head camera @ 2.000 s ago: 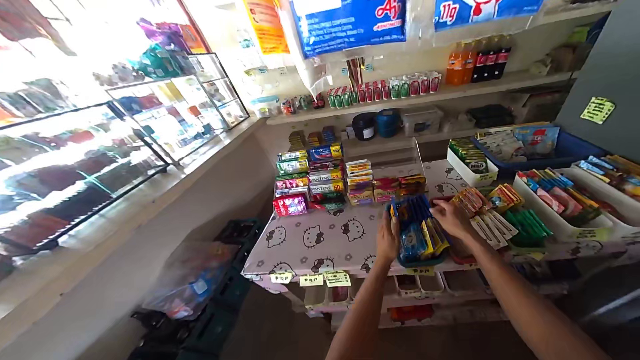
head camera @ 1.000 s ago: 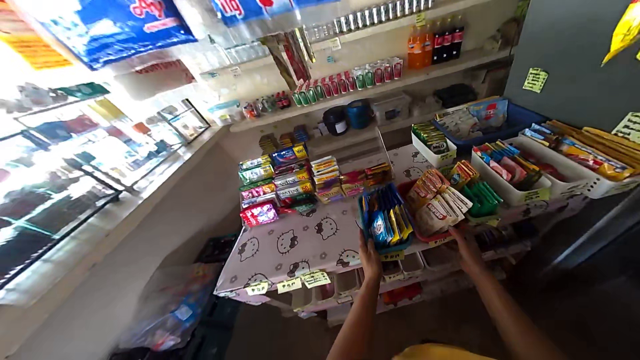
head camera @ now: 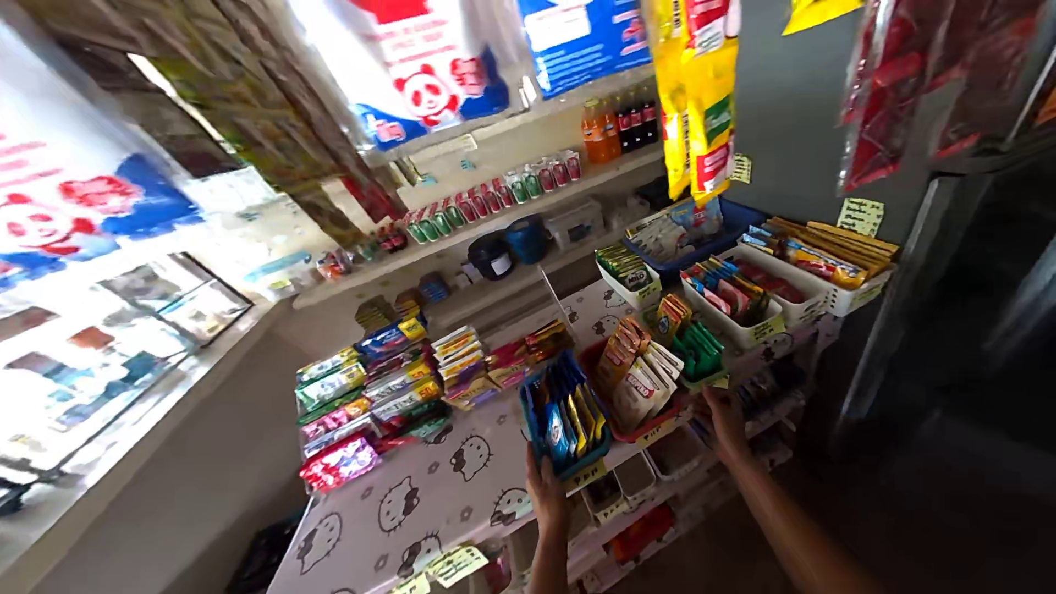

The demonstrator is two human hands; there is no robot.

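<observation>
My left hand touches the front left corner of a teal plastic basket, which holds upright blue and yellow sachets. Right beside it is a red basket with white and brown sachets. My right hand is at the front edge of a green basket that holds green and orange sachets; its fingertips are partly hidden, and whether it grips the basket is unclear.
Stacked snack packs cover the left of the patterned tabletop. White baskets and a blue basket stand at the back right. Yellow packets hang overhead. Bottles stand on a wall shelf. Small bins sit below the table edge.
My right hand has moved right, from the teal basket to the front of the red basket, then to the green one. My left hand stays at the teal basket. The view has shifted.
</observation>
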